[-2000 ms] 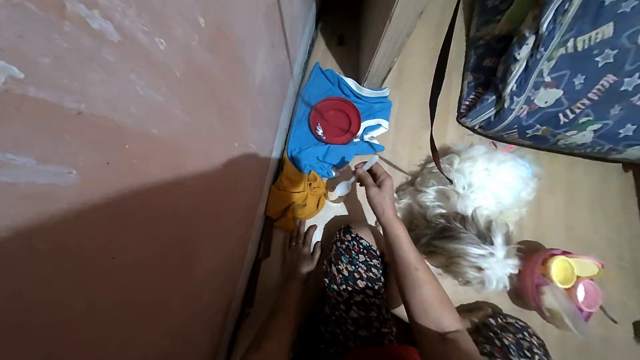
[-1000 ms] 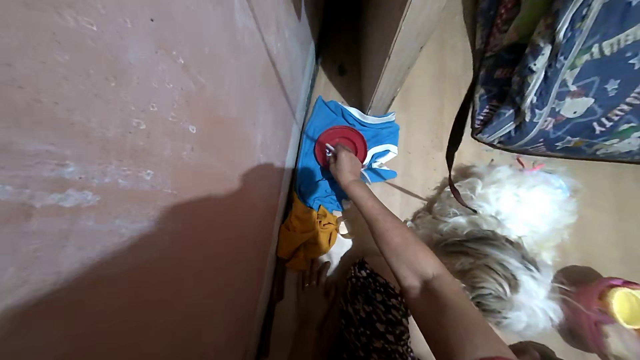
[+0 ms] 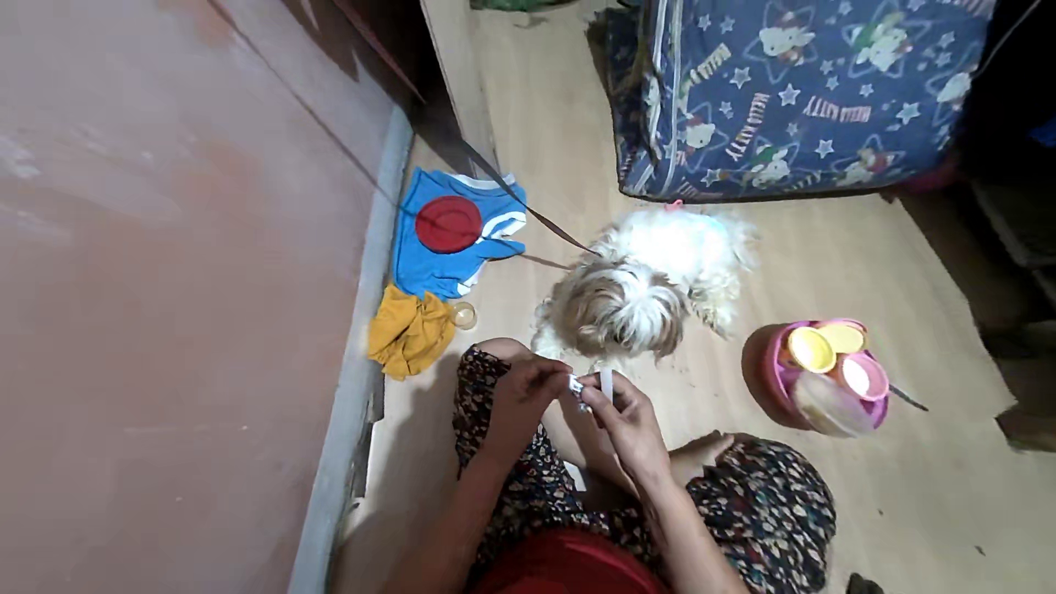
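Note:
Both my hands meet above my lap. My left hand (image 3: 528, 396) pinches one end of a small, shiny white and silver packet (image 3: 579, 389), too small to identify surely. My right hand (image 3: 624, 418) grips the packet's other side, and a white plastic strip or stick (image 3: 606, 386) stands up between its fingers. Just beyond my hands sits a white and brown long-haired dog (image 3: 623, 309) on a dark leash (image 3: 540, 216). Left of the dog, a red round plate or lid (image 3: 448, 223) rests on a blue cloth garment (image 3: 429, 268) with white trim.
A mustard cloth (image 3: 408, 332) lies near the wall (image 3: 206, 330), beside a small clear round item (image 3: 464, 315). At right stands a pink basket (image 3: 775, 371) holding yellow and pink containers. A large blue patterned bag (image 3: 792, 107) is behind the dog, and a wooden panel (image 3: 462, 74) at upper left.
My right hand has drawn back from the red plate to my lap and met my left hand, which was down near the mustard cloth. The view has shifted to the right.

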